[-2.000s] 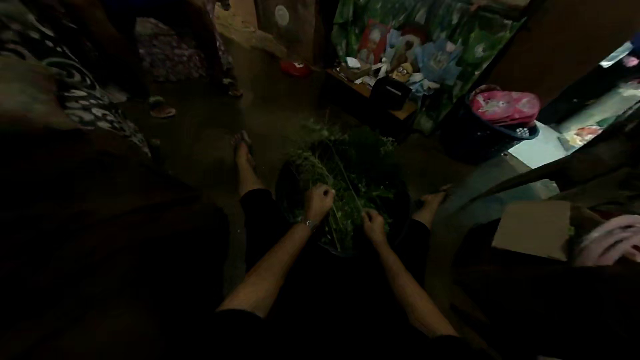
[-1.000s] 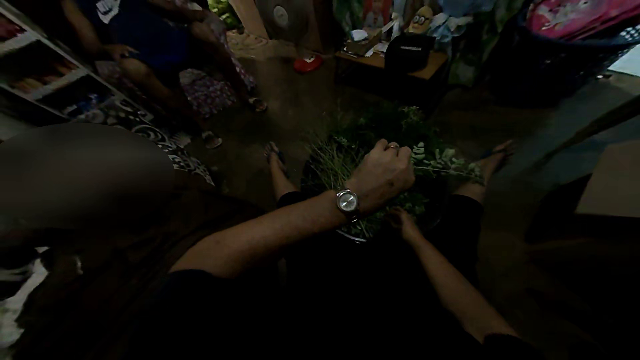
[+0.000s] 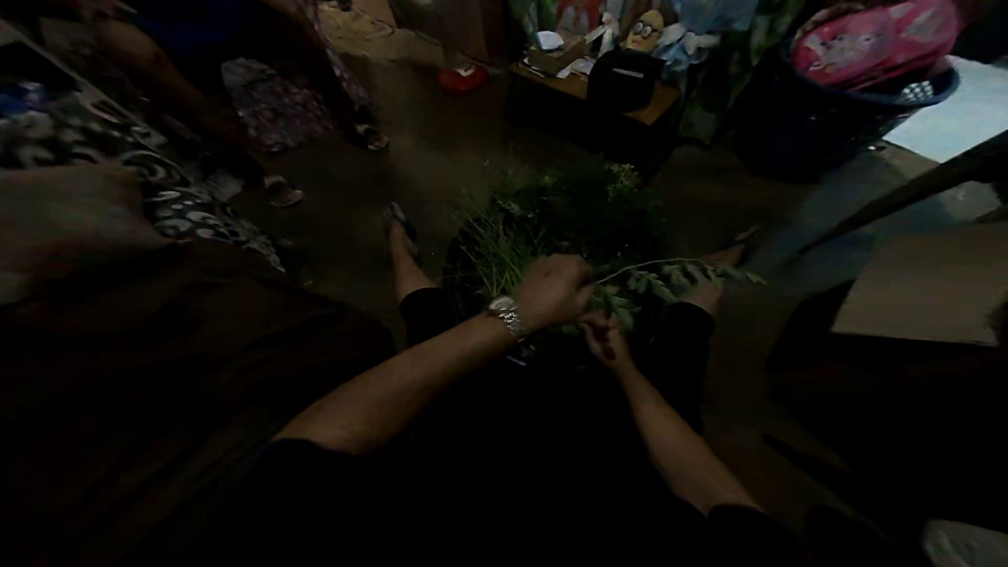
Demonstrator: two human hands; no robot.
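Observation:
Between my legs stands a dark round container (image 3: 450, 279), heaped with green leafy stems (image 3: 500, 236). My left hand (image 3: 554, 291), with a metal-band watch on its wrist, is closed around a long leafy stem (image 3: 669, 276) that reaches out to the right over my knee. Just below and to the right, my right hand (image 3: 605, 337) has its fingers bent close to leaves at the near side of the heap. Whether it grips any of them is too dark to tell.
A low wooden table (image 3: 654, 110) with a black bag (image 3: 624, 80) stands beyond the heap. At the right are a dark blue basket (image 3: 827, 118) holding a pink bag (image 3: 874, 43) and a cardboard box (image 3: 929, 283). Another person's legs (image 3: 150, 79) are at the upper left.
My left hand, raised over the heap with leafy greens a second ago, is now lower and nearer my right hand. The stem still points to the right. The view has shifted.

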